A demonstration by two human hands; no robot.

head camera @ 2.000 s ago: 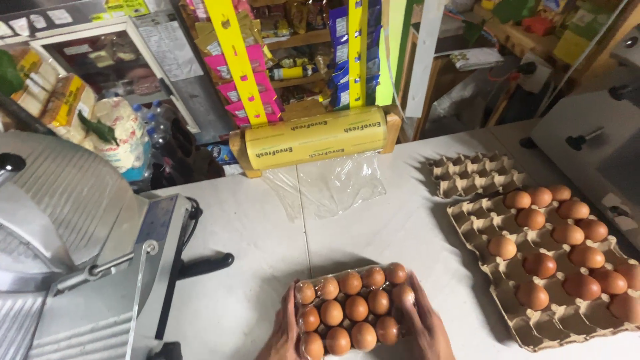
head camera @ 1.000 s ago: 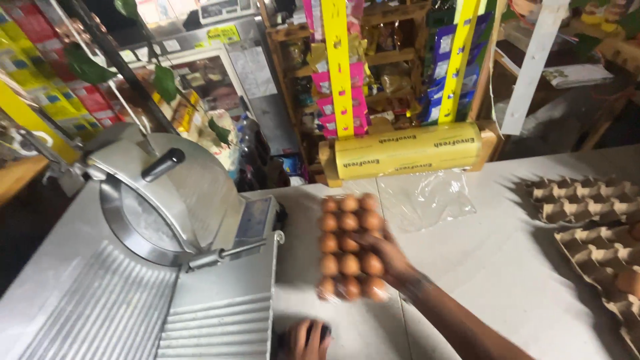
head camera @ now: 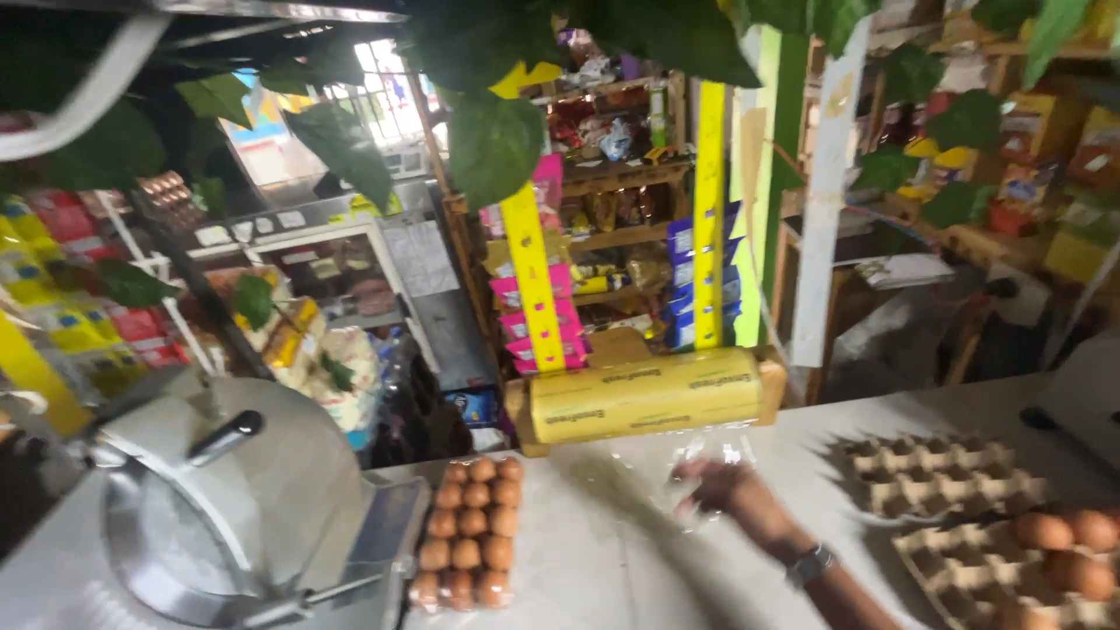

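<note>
My right hand [head camera: 722, 494], blurred and wearing a wristwatch [head camera: 809, 564], is over the loose end of clear plastic film [head camera: 713, 451] that hangs from a yellow roll of cling film [head camera: 647, 398]. Whether its fingers touch the film cannot be told. A pack of brown eggs in plastic wrap [head camera: 472, 525] lies on the white counter beside the metal slicer [head camera: 262, 499]. At the right, a small grey egg carton [head camera: 945, 472] holds no eggs, and a larger carton tray [head camera: 954, 560] in front of it holds several brown eggs [head camera: 1081, 573]. My left hand is out of view.
The slicer fills the counter's left end. Wooden end pieces [head camera: 770, 385] hold the roll at the back edge. Yellow strips [head camera: 534, 280] with hanging packets stand behind it, with shelves [head camera: 612, 179] beyond. Green leaves [head camera: 494, 149] hang across the upper view.
My right hand has let go of the egg pack, which now lies by the slicer, and has moved right to the film. My left hand has left the view.
</note>
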